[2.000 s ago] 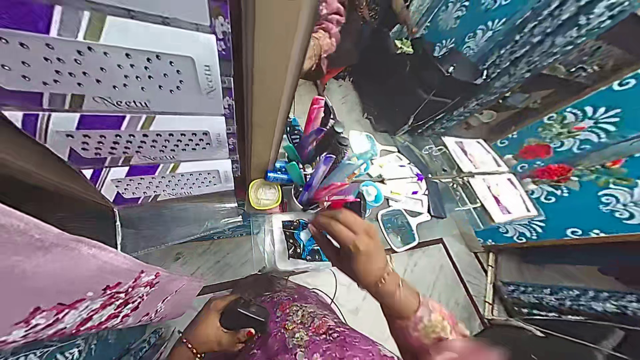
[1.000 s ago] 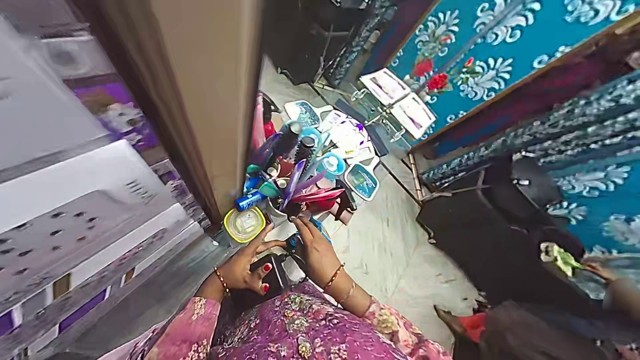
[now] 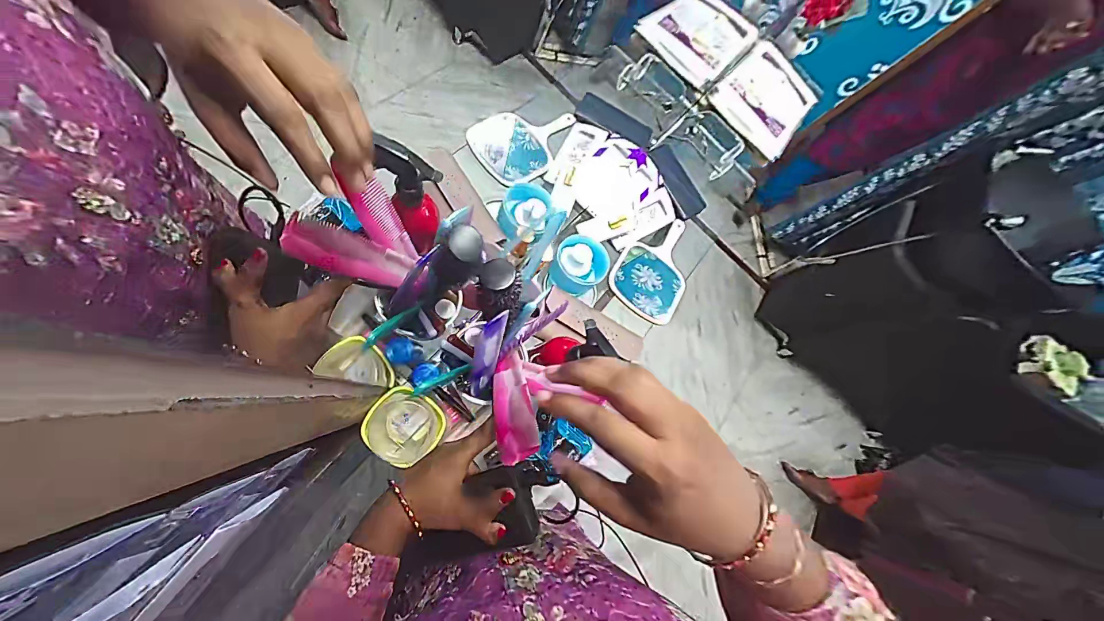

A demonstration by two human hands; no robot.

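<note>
My left hand, low in the view, holds a black object with a cord beside it; its exact kind is unclear. My right hand grips a pink comb with its fingertips, at the near side of a crowded group of combs and brushes. Another pink comb part stands just left of those fingers. A purple comb, a round hairbrush and blue clips are close by. At upper left, both hands and the pink combs appear again, apparently as a mirror reflection.
A yellow-rimmed container sits left of the combs. Beyond them are blue cups, a hand mirror and white cards. A brown panel edge runs at left. Part of another person shows at lower right.
My right hand, near the black object in my left hand a second ago, has moved to the combs and taken hold of a pink one. The view has shifted strongly.
</note>
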